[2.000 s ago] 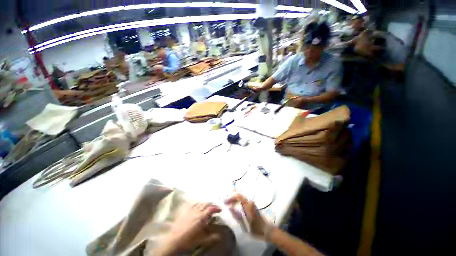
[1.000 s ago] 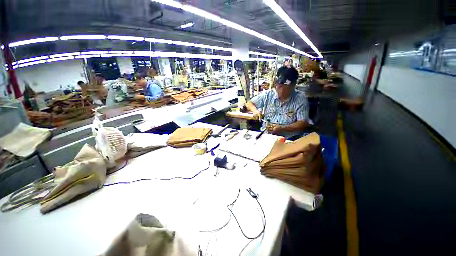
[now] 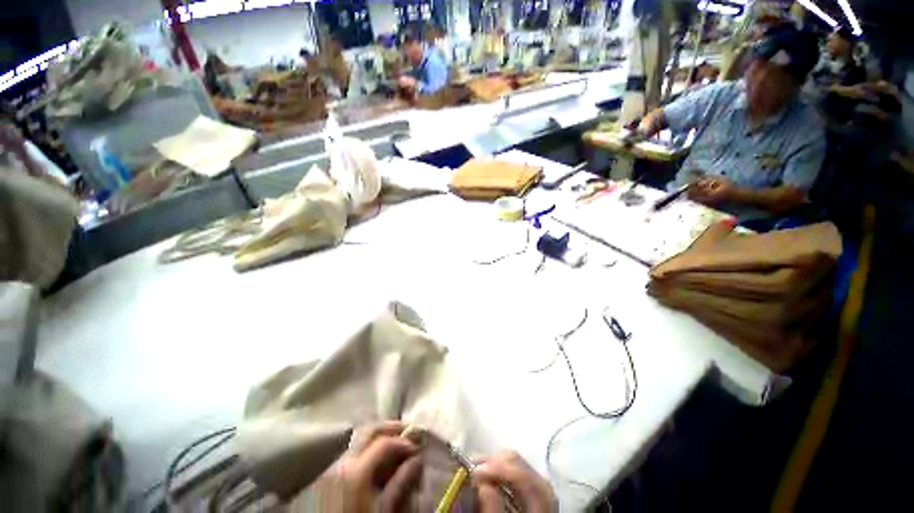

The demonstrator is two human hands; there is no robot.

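Observation:
A limp beige tote bag (image 3: 346, 386) lies on the white table in front of me, with a bright yellow zipper strip (image 3: 453, 491) at its near edge. My left hand (image 3: 381, 466) pinches the bag's edge. My right hand (image 3: 513, 483) is closed around a slim pen-like tool (image 3: 461, 457), its thin tip pointing left at the bag edge near my left fingers. The lower parts of both hands are cut off by the frame's bottom edge.
A short dark corded tool (image 3: 616, 327) lies right on the table (image 3: 160, 331). Beyond are a black adapter (image 3: 553, 243), tape roll (image 3: 509, 208), beige bag (image 3: 301, 222), white fan (image 3: 353, 172) and brown stacks (image 3: 747, 286). A person sits at far right. Beige bags pile at left.
The view has swung down and to the right side less. Both hands, out of view one second ago, now show at the bottom on the bag, with the pen tool in my right hand.

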